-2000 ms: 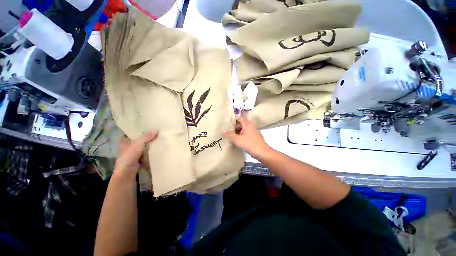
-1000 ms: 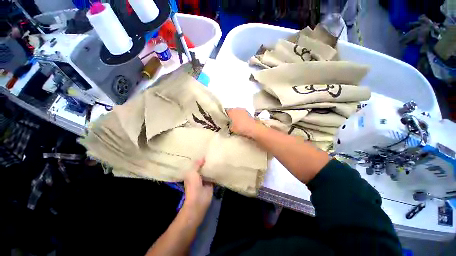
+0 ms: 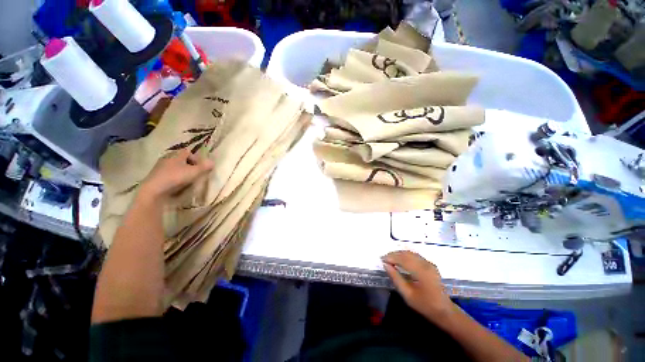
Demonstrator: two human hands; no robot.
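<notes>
A thick fanned bundle of khaki panels (image 3: 240, 162) lies at the left of the table, its lower corner over the front edge. A dark leaf motif with lettering shows on its top panel. My left hand (image 3: 177, 175) is on the bundle, fingers curled at a fold beside the motif. My right hand (image 3: 419, 281) is at the table's front edge, off the fabric, thumb and forefinger close together; a thin item may be between them, too blurred to tell. Folded khaki panels with looped bow motifs (image 3: 410, 117) lie left of the sewing machine head (image 3: 495, 166).
The white table (image 3: 311, 244) has a ruler-marked front edge. A small dark item (image 3: 273, 203) lies beside the bundle, another (image 3: 568, 263) beside the control panel (image 3: 612, 261). A white tub (image 3: 523, 74) stands behind. Thread cones (image 3: 79, 74) and another machine are left. A blue bag (image 3: 509, 319) is lower right.
The bundle has turned and moved left, its layered edges now facing right. My left hand has moved up and left onto it. My right hand has let go and moved to the front edge.
</notes>
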